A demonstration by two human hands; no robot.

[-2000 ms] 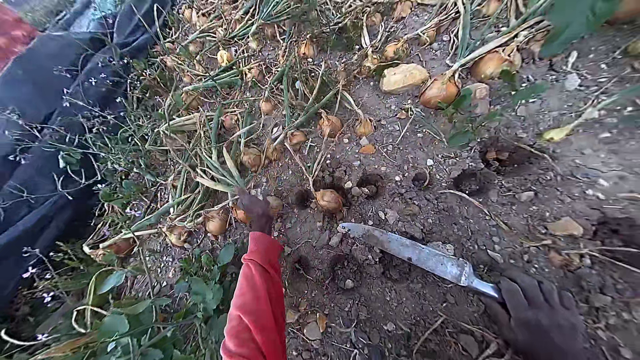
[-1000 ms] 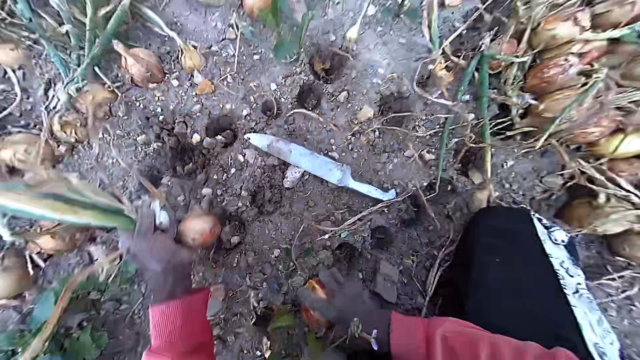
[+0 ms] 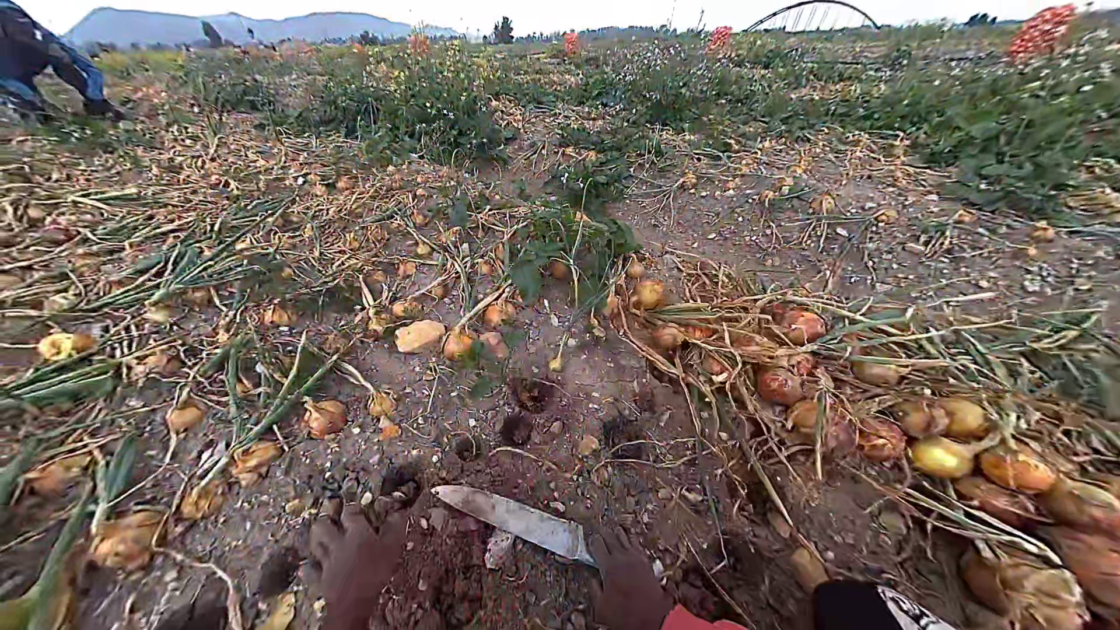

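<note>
A knife with a long, soil-marked metal blade [image 3: 516, 521] lies low over the bare soil, its tip toward the left. My right hand [image 3: 628, 579] is closed around its handle end, which the fingers hide. To the left of the blade, my left hand [image 3: 357, 560] is at the soil with its fingers apart and no object visible in it; its lower part is blurred. An onion [image 3: 325, 418] with a dry stalk lies beyond my left hand, and a larger onion [image 3: 127, 540] is farther left. Pulled onions [image 3: 941, 457] with their stalks are heaped on the right.
Rows of onions with green and dry tops [image 3: 262, 236] spread ahead and left. A pale stone [image 3: 420, 336] and small holes [image 3: 516, 428] mark the soil. Leafy weeds [image 3: 582, 241] grow ahead. Another person [image 3: 48, 66] is far left; red-orange sacks [image 3: 1041, 33] stand far back.
My right hand has moved from an orange thing on the ground onto the knife's handle. My left hand no longer shows the onion and green stalks it held. The view has tilted up strongly.
</note>
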